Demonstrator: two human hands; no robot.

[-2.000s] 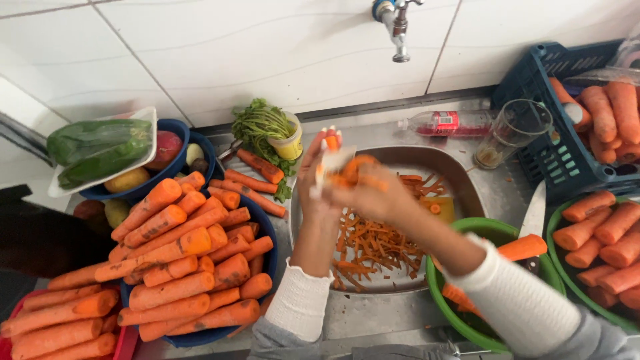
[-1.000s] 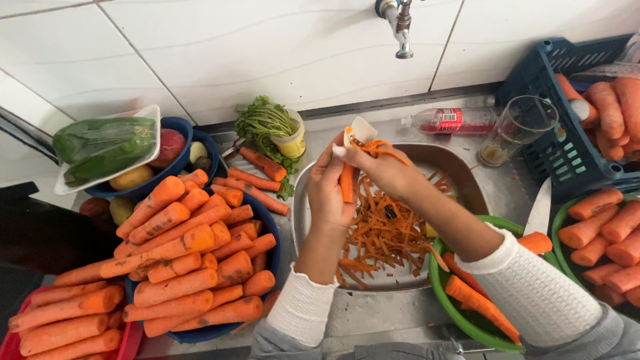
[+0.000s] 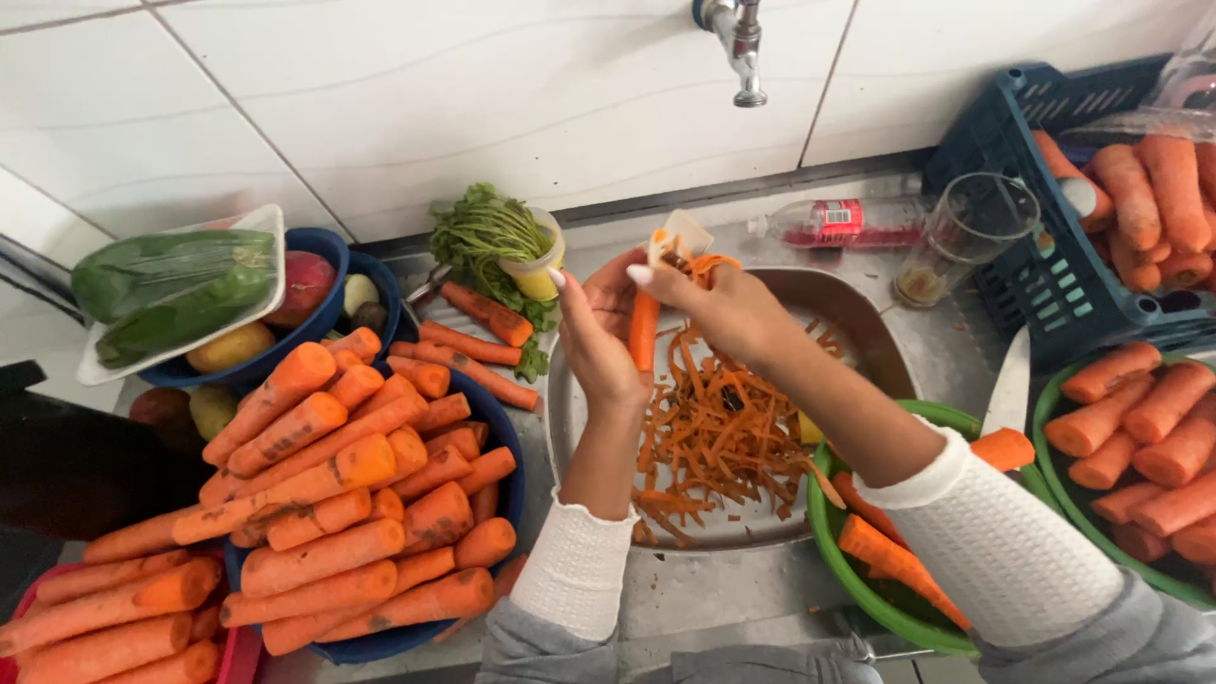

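My left hand [image 3: 603,328] holds an orange carrot [image 3: 643,331] upright against its palm, above a metal tray [image 3: 888,347]. My right hand [image 3: 727,309] grips a white peeler [image 3: 681,237] at the carrot's top end, with orange peel bunched on it; part of the tool is hidden by the fingers. Below both hands, a heap of carrot peelings [image 3: 722,442] lies in the tray. A green bowl [image 3: 826,541] with peeled-looking carrots stands under my right forearm. Left of my left forearm is a blue bowl [image 3: 518,456] piled with carrots that bear dark marks.
A knife [image 3: 1009,385] lies between the green bowl and another green bowl [image 3: 1054,465] of carrots. A glass [image 3: 964,237], a plastic bottle [image 3: 845,223] and a blue crate [image 3: 1007,123] stand behind. At left are a red tub [image 3: 249,651], packaged green vegetables [image 3: 176,280] and leafy greens [image 3: 484,228]. A tap [image 3: 746,57] hangs above.
Two seconds ago my hands were blurred around the carrot and peeler. Since one second ago, my left hand's fingers have opened out and the carrot shows more of its length.
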